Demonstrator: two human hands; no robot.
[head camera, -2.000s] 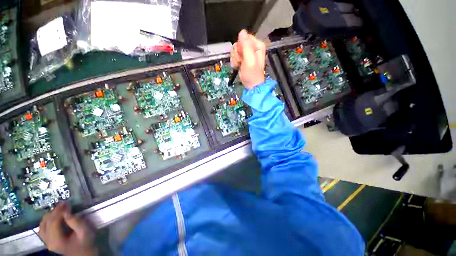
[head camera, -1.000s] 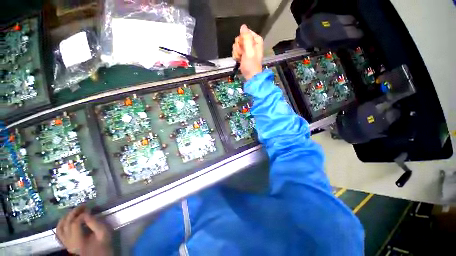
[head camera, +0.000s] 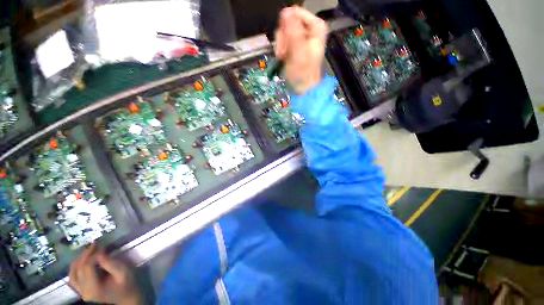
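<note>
My right hand (head camera: 301, 47) is closed in a fist around a thin dark hand tool (head camera: 275, 70), mostly hidden in the fist. The tool points down at a green circuit board (head camera: 259, 83) in a dark carrier (head camera: 250, 126). My right forearm covers part of that carrier. My left hand (head camera: 101, 277) rests on the near silver conveyor rail (head camera: 209, 205) at the lower left; I see nothing held in it. Another carrier (head camera: 186, 146) to the left holds several green boards with orange components.
Beyond the line lie clear plastic bags (head camera: 143, 30) with white paper and a long thin dark tool (head camera: 194, 40). At right, a carrier (head camera: 382, 59) sits at the black machine infeed (head camera: 501, 101), near a hand crank (head camera: 478, 161).
The view has shifted, so the line and machine sit higher in the picture. My right hand stays in a fist over the same carrier. My left hand stays at the near rail.
</note>
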